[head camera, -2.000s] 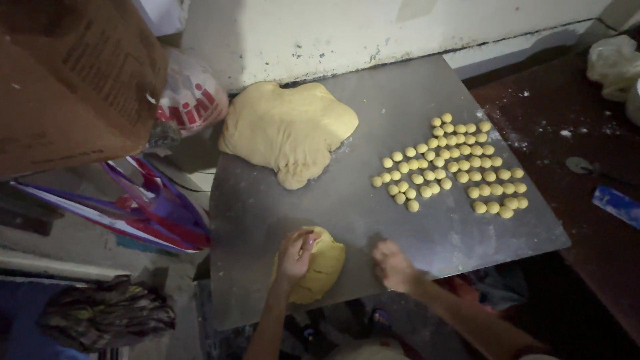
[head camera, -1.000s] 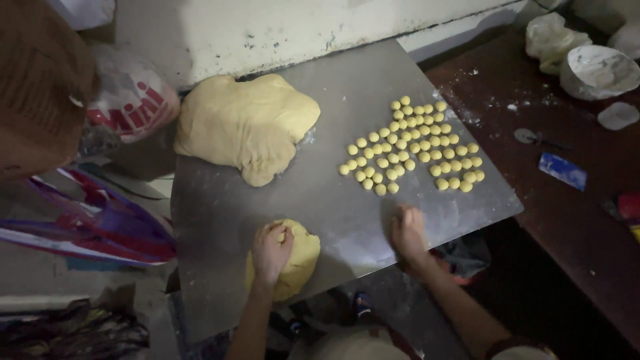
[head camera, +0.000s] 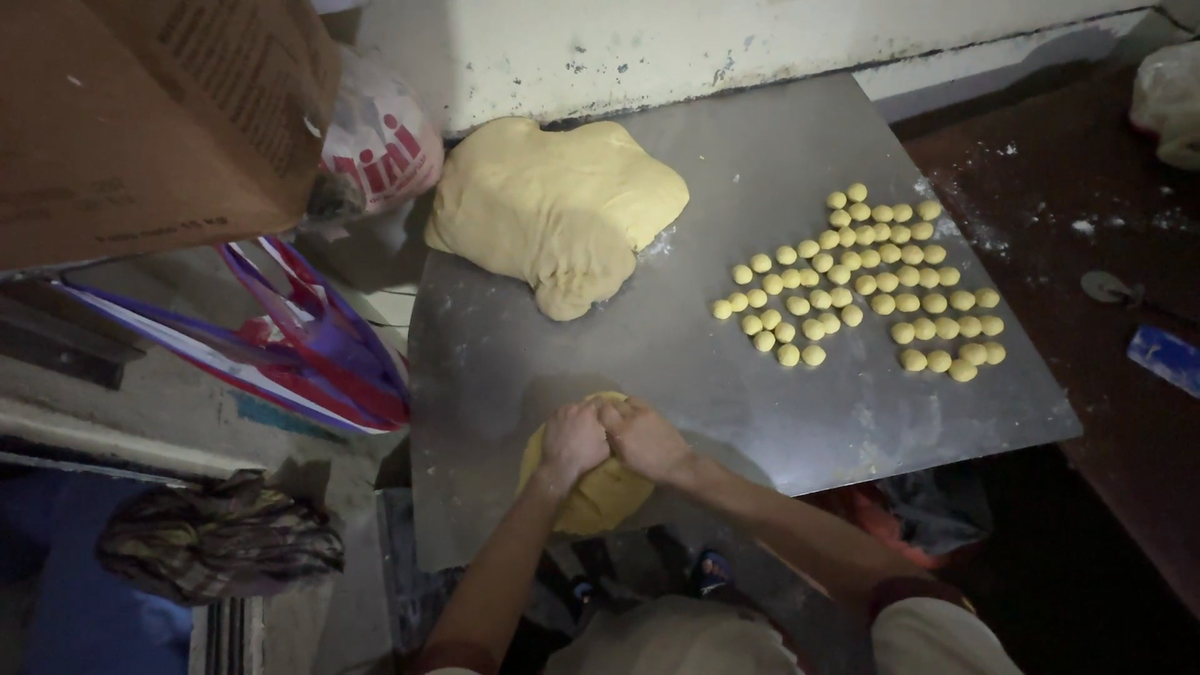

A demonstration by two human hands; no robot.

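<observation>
A smaller lump of yellow dough (head camera: 600, 497) lies at the near edge of the grey metal tabletop (head camera: 694, 375). My left hand (head camera: 576, 439) grips its upper part, fingers curled in. Right against it, my right hand (head camera: 647, 441) is closed on the same lump; the fingertips of both are hidden. Farther back on the left rests a large mass of yellow dough (head camera: 553, 202) with a folded bulge toward me. Many small dough balls (head camera: 841, 298) sit in uneven rows on the right part of the tabletop.
Beyond the tabletop runs a stained wall (head camera: 637, 47). At the left are a cardboard box (head camera: 159, 112), a printed plastic bag (head camera: 389, 150) and a striped bag (head camera: 328, 347). A blue packet (head camera: 1165, 359) lies on a brown surface (head camera: 1031, 187) dusted with white powder at the right.
My right hand was on the tabletop, apart from the dough, and has moved left onto the small lump beside my left hand. The large mass and the balls look the same.
</observation>
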